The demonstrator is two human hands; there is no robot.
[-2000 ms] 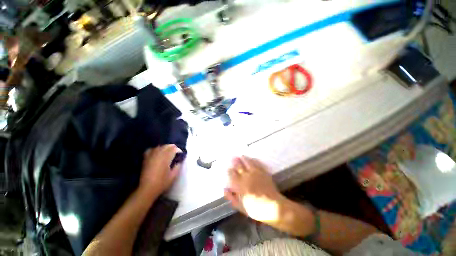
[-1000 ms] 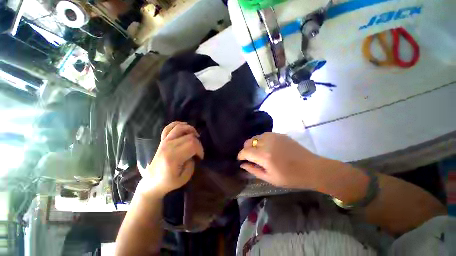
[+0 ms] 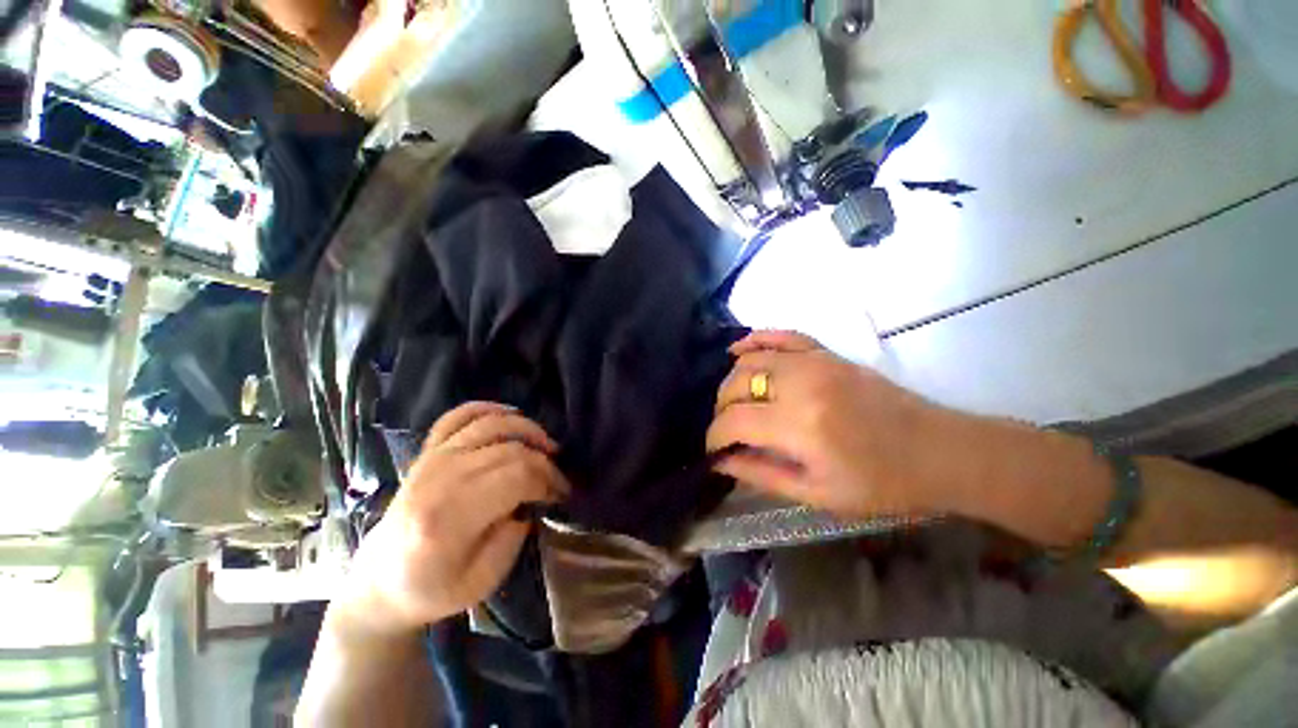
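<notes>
The dark garment piece (image 3: 612, 341) lies bunched left of the needle and hangs over the table edge. My left hand (image 3: 477, 498) grips its near left part, fingers curled into the cloth. My right hand (image 3: 797, 420) holds its right edge between thumb and fingers, which are partly hidden by the cloth. A brown-grey shiny lining (image 3: 605, 583) shows below, between my hands, at the table edge. A white patch (image 3: 585, 209) shows among the dark folds. The presser foot and needle area (image 3: 776, 213) is brightly lit beyond my hands; the cloth's far right edge lies close to it.
Scissors with orange and red handles (image 3: 1189, 54) lie on the white machine bed at the upper right. A ribbed grey knob (image 3: 863, 215) sticks out near the needle. The ribbed table edge (image 3: 1210, 408) runs below my right forearm. Thread cones and other machines stand at the left.
My left hand has moved from the table's front onto the cloth and turned inward. My right hand has come off the bare table onto the cloth's right edge. More lining now shows, and the view has shifted left.
</notes>
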